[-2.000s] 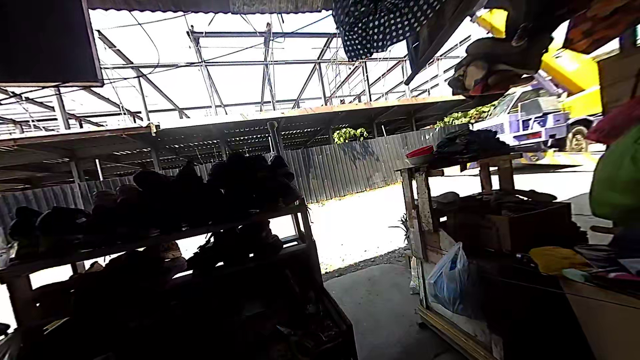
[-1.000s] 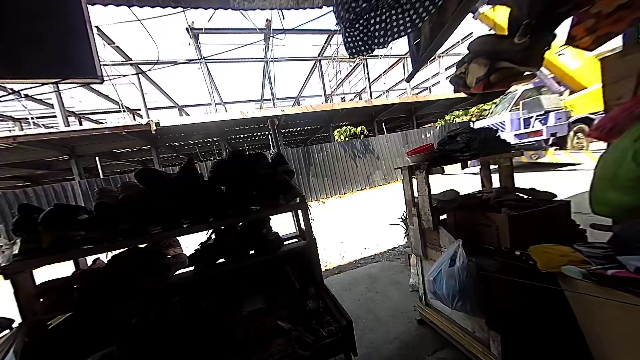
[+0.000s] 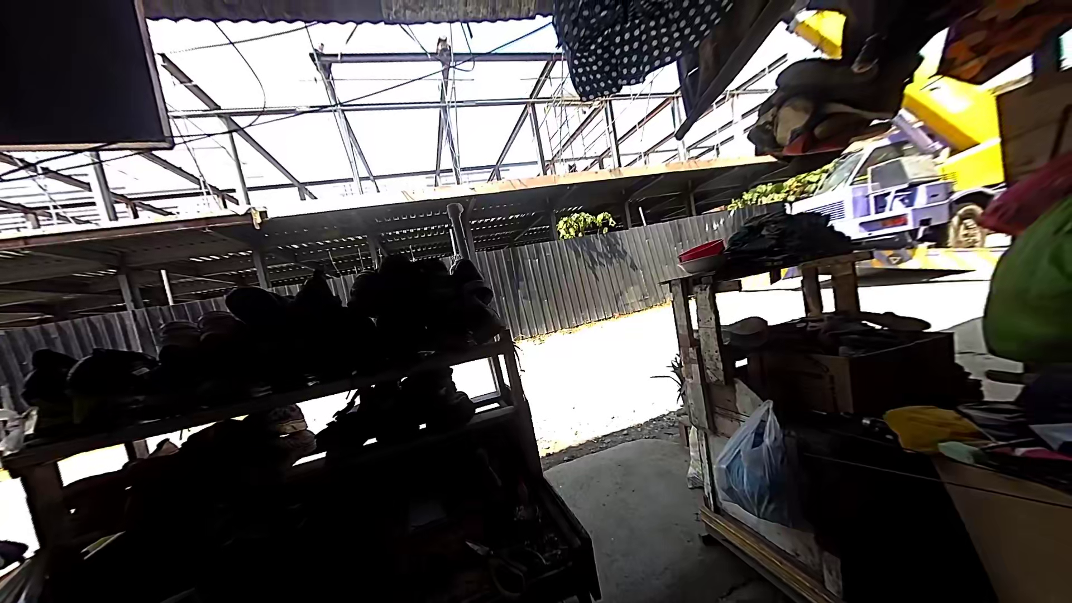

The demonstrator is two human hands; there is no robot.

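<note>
Neither of my hands shows in the head view, so what they hold or touch is hidden. On the left, a wooden shelf rack [image 3: 251, 402] carries rows of dark shoes or similar goods [image 3: 293, 322], mostly lost in shadow. A wooden stand [image 3: 708, 335] is on the right, with a red bowl [image 3: 702, 250] and a dark heap of cloth [image 3: 787, 234] on its top. From its side hangs a plastic bag [image 3: 758, 469] with something blue in it. Below the left rack's shelves, a dark tray [image 3: 536, 536] contains small items too dim to name.
A concrete path [image 3: 645, 511] runs between rack and stand. Beyond are a corrugated metal fence [image 3: 578, 276] and a truck [image 3: 888, 188] with yellow parts. Polka-dot cloth [image 3: 636, 42] hangs overhead. At right are a cardboard box [image 3: 1005, 519], yellow cloth [image 3: 930, 427] and a green bundle [image 3: 1034, 289].
</note>
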